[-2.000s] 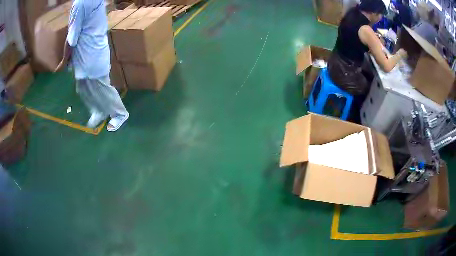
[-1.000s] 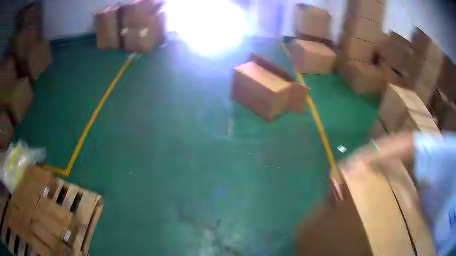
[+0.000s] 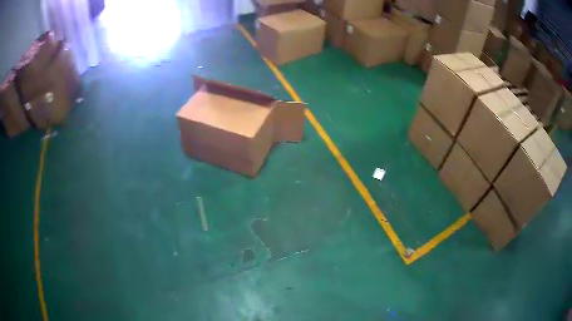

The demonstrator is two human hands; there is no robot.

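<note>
No hand of mine is in the picture. Nearest in front of me, a brown cardboard carton (image 3: 229,128) lies on the green floor, left of the middle. Its flaps stick out at the back and right side. I cannot see into it from here. Its opening seems turned away from me.
Closed cartons (image 3: 492,144) stand in a two-high block at the right. More cartons (image 3: 291,36) are stacked along the back. Other cartons (image 3: 47,91) stand at the far left. Yellow lines (image 3: 338,157) cross the floor. A small white scrap (image 3: 379,174) lies there. Bright light glares at back left.
The view has turned away from the workbench and seated person, towards the carton on the floor. That carton now appears closer and further left. The person in light blue has left the picture.
</note>
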